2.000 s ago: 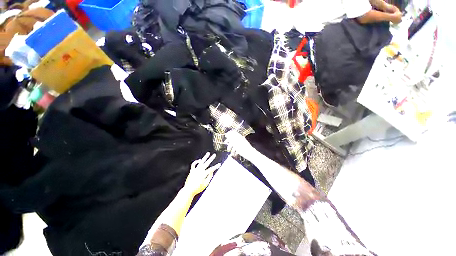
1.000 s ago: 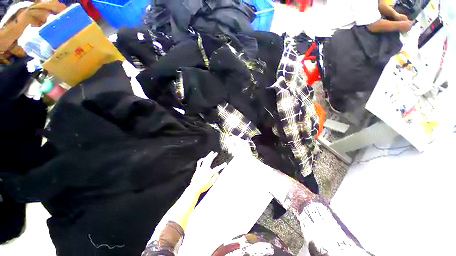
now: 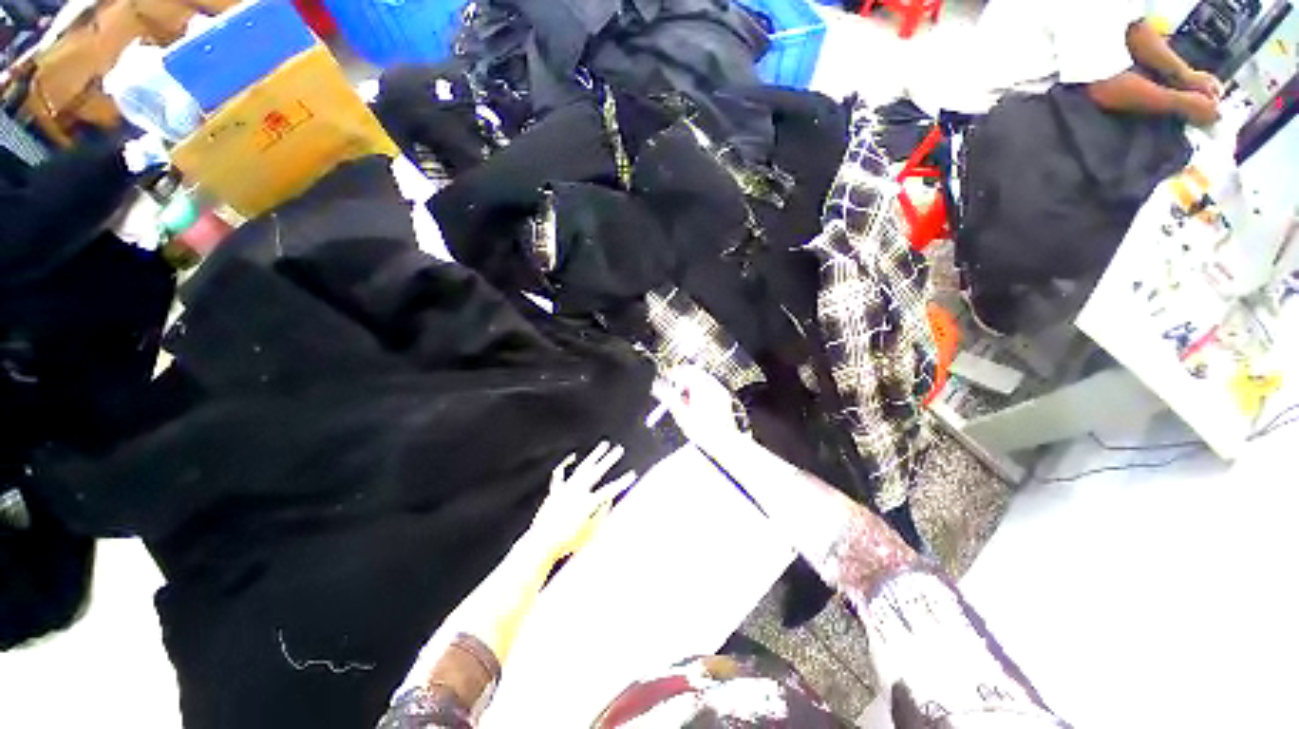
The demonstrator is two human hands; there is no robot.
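A large black garment lies spread over the white table, its edge running along the table's front edge. My left hand lies on the garment near that edge, fingers spread, holding nothing. My right hand is at the garment's right part, close to a plaid piece, with its fingers closed on a thin pale stick, perhaps a marking pen. Its tip is over the black cloth. No marking line can be made out.
A pile of black garments with plaid lining lies at the back and right. A brown cardboard box and blue crate stand behind. A person's arms show at a neighbouring station. A pale thread lies on the cloth.
The whole view has shifted, so the scene sits further right and slightly lower. My right hand has drawn away from the plaid piece onto black cloth, and the thin stick now shows. My left hand stays near the edge.
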